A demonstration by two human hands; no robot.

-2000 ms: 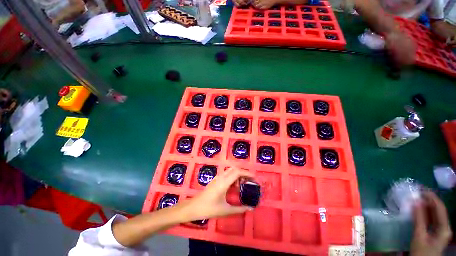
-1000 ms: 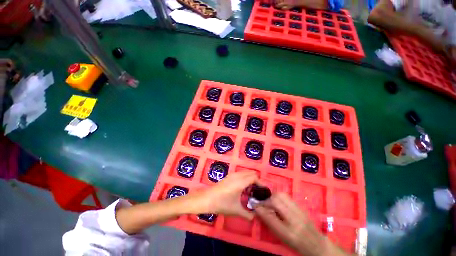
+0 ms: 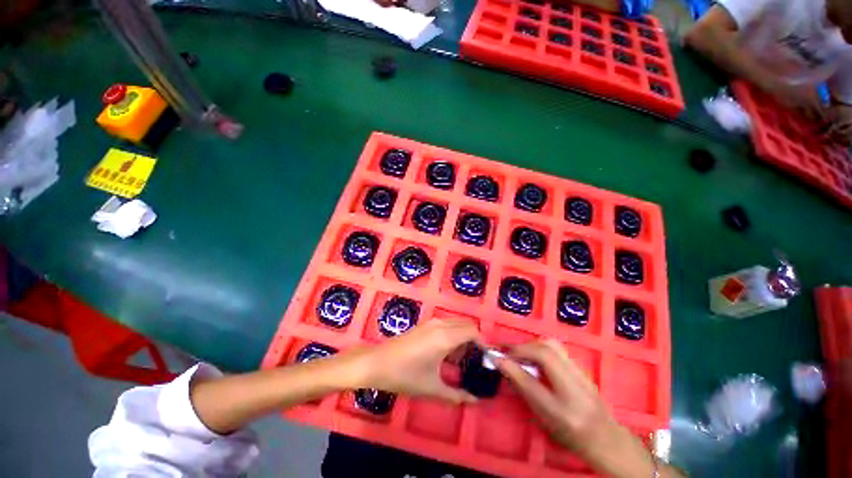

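A red compartment tray (image 3: 360, 177) lies in front of me, with glossy black housings (image 3: 470, 276) in its upper three rows and at its left side. My left hand (image 3: 422, 359) holds one black housing (image 3: 481, 372) by its edges above the lower middle pockets. My right hand (image 3: 560, 387) pinches a small white wipe (image 3: 512, 363) against that housing. The housing's far face is hidden.
At right are a solvent bottle (image 3: 747, 290) and a fluffy white pile (image 3: 740, 405). At left are an emergency stop button (image 3: 133, 113), a yellow label (image 3: 121, 172), crumpled tissue (image 3: 123, 217) and a slanting post (image 3: 154, 61). Other people work at red trays (image 3: 560, 56) beyond.
My right hand has come from the white pile at right to the housing in my left hand, bringing a white wipe. The view has shifted a little.
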